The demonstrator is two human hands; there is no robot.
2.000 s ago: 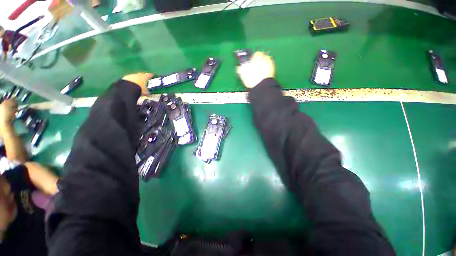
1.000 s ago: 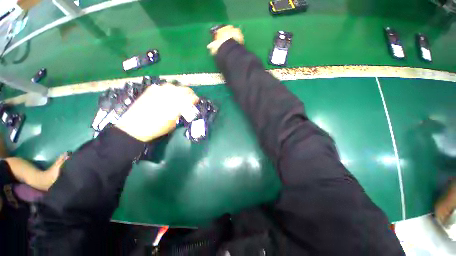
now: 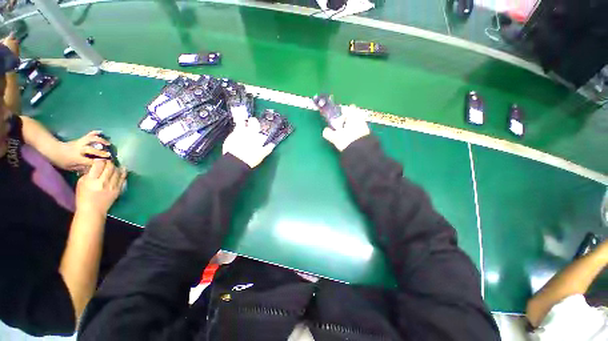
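Note:
My right hand (image 3: 347, 129) holds one black handset housing (image 3: 326, 106) near the pale edge strip, its round-part end pointing away from me. My left hand (image 3: 247, 141) is at the near side of the handsets beside the heap, over the lower end of a handset (image 3: 239, 101) and touching the smaller group (image 3: 274, 126) to its right. Whether its fingers grip one cannot be told. The heap of stacked handsets (image 3: 193, 123) lies to the left on the green bench, many with white rectangles facing up.
Handsets lie singly beyond the pale worn strip (image 3: 413, 124), at left (image 3: 199, 58) and right (image 3: 475, 108). A yellow-and-black device (image 3: 367, 48) lies farther back. A co-worker's hands (image 3: 97, 166) work at left. Another person's arm (image 3: 571, 280) reaches in at lower right.
My right hand has come back toward the edge strip with a handset. My left hand has moved from over the heap to the handsets at its right side. The head view has shifted.

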